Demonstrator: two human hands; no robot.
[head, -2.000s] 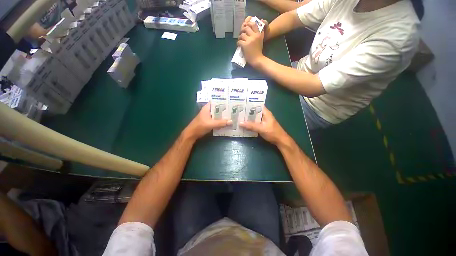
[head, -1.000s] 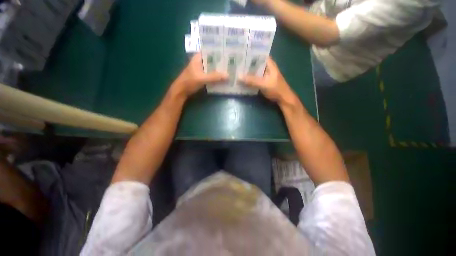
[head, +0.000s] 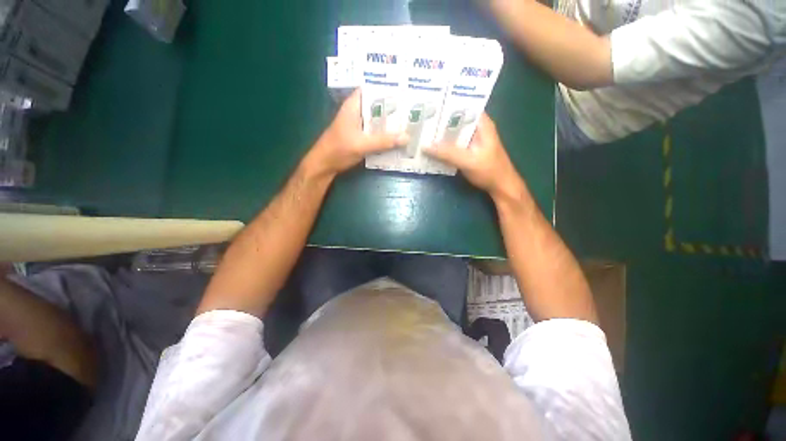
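Observation:
Three white product boxes [head: 420,99] stand side by side in a group, with dark brand print and a small grey-green product picture on each face. My left hand [head: 345,139] grips the group at its left side, thumb on the front. My right hand [head: 477,155] grips the right side, thumb on the front. The right box is tilted a little, its top leaning right. More white boxes [head: 343,72] show behind the group at the left; how many is hidden.
Green table [head: 250,129] with its near edge in front of my lap. Open-top boxes [head: 39,69] at far left, a loose box [head: 158,17] at upper left. Cream pipe [head: 112,235] at left. Coworker's arm [head: 560,43] at upper right. Shipping carton [head: 614,301] on the floor at right.
The view has tipped down, so the table's far end has left the picture. The boxes stay between my hands; the right one now leans slightly outward.

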